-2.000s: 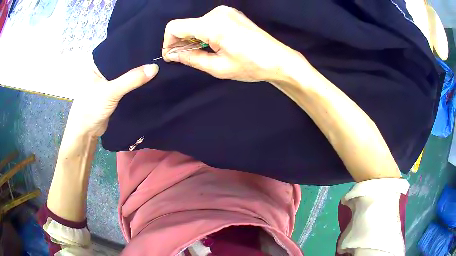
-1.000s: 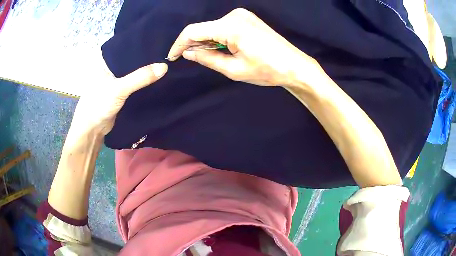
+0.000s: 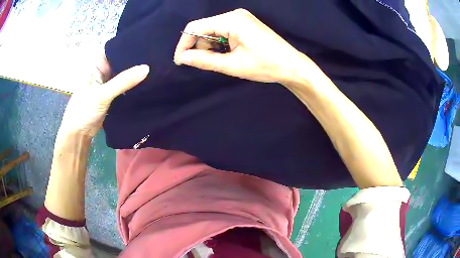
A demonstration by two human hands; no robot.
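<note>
The dark navy garment [image 3: 242, 121] lies over the table edge and my lap. My left hand [image 3: 96, 101] is at its left edge, thumb on top of the cloth and the other fingers mostly hidden at or under the edge. My right hand [image 3: 232, 50] is above the cloth, right of my left thumb, with thumb and index fingertips pinched together. Thin metal snips with a green part [image 3: 214, 39] lie in its curled fingers. No needle or thread can be made out at the fingertips. Small shiny pieces, perhaps buttons [image 3: 141, 141], sit at the garment's lower left corner.
A white table [image 3: 45, 45] with a yellow edge is at upper left. A pink apron [image 3: 202, 196] covers my lap. A blue plastic bag [image 3: 444, 113] is at the right. A wooden frame-like object [image 3: 15, 184] stands at lower left on the green floor.
My left hand has moved left and its thumb is farther from my right fingertips. The snips now point out above my right index finger. The bright sliver at the right fingertips no longer shows.
</note>
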